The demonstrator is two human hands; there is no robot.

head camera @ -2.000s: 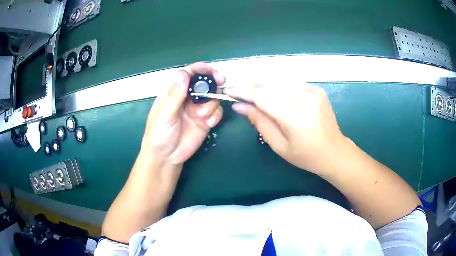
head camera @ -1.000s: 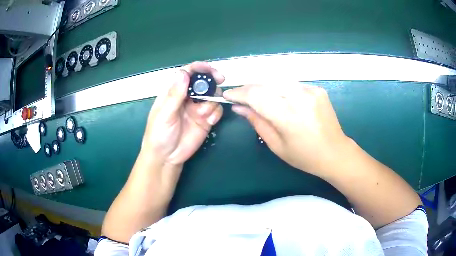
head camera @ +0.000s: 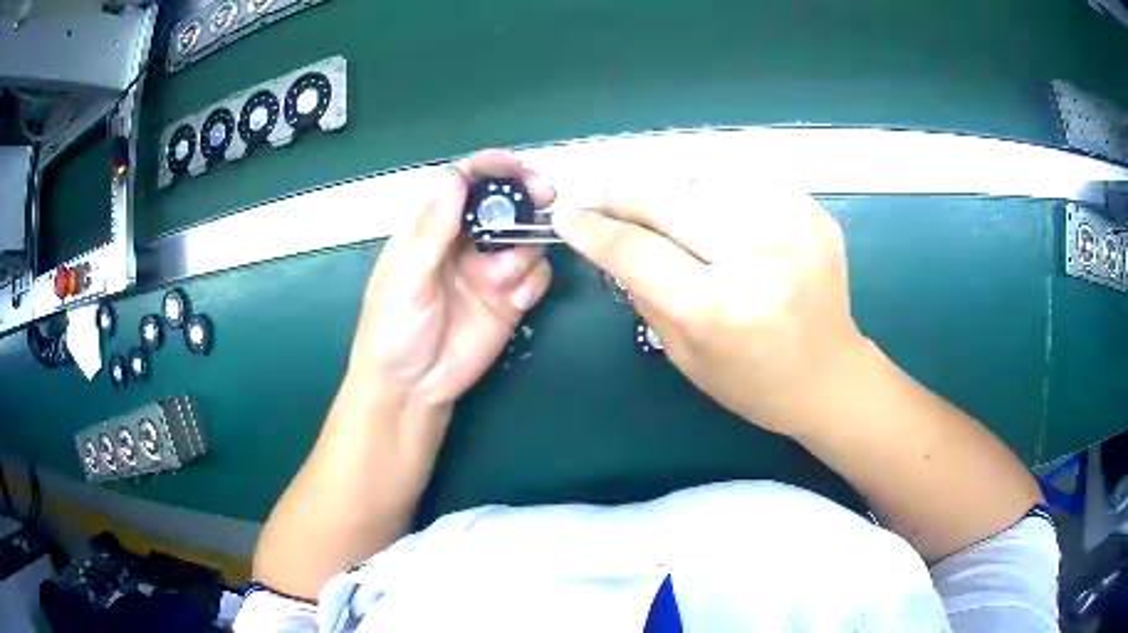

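Note:
My left hand (head camera: 448, 278) holds a round black part (head camera: 499, 212) upright between thumb and fingers. The part has a pale centre and small white dots around it. My right hand (head camera: 730, 291) grips thin silver tweezers (head camera: 532, 233), whose tips reach the lower edge of the part. Whether the tips touch it is hard to tell. Another round black part (head camera: 647, 335) lies on the green surface, partly hidden by my right hand. Small white bits (head camera: 521, 341) lie beside my left hand.
A four-seat plate with black rings (head camera: 256, 118) lies upper left, another plate (head camera: 229, 27) behind it. Loose black discs (head camera: 151, 330) and stacked plates (head camera: 139, 439) are at left. A perforated plate (head camera: 1089, 118) and a seat plate (head camera: 1096, 245) are at right. A white strip (head camera: 915, 161) crosses the bench.
The loaded four-seat plate at upper left has moved right, and the perforated plate has moved right too. My right hand has turned slightly, showing more of the part beneath it.

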